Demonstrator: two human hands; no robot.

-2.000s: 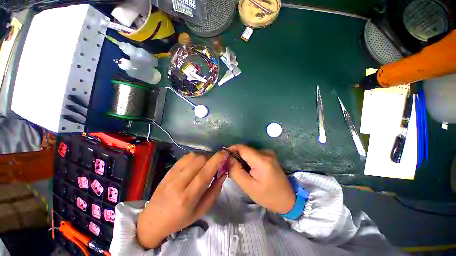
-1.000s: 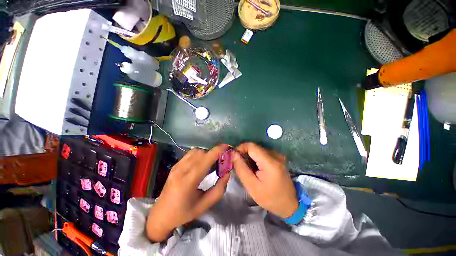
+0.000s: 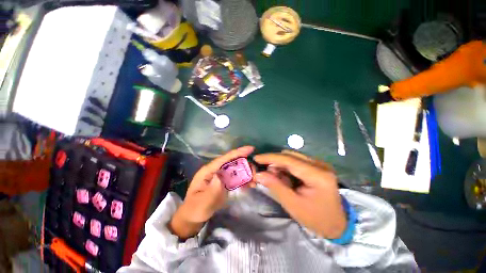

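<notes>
A pink housing [image 3: 236,174], a rounded square with small dark details on its face, is held at the middle in front of my chest. My left hand [image 3: 205,191] grips it by its left and upper edges between thumb and fingers. My right hand [image 3: 301,186] is at its right edge, fingers curled and touching or nearly touching it. A dark, thin object, perhaps dark tweezers, shows blurred between the right fingers. I cannot tell its full shape.
A black blister tray [image 3: 72,200] holds several pink units, with orange-handled cutters [image 3: 67,255] on it. Behind are a solder spool [image 3: 146,106], parts jar [image 3: 216,80], white discs [image 3: 295,141], silver tweezers [image 3: 339,129], note paper [image 3: 393,176] and an orange handle [image 3: 437,77].
The pink housing has turned from edge-on to show its broad face. My right hand has moved slightly right and opened up more. The whole view has shifted and blurred a little.
</notes>
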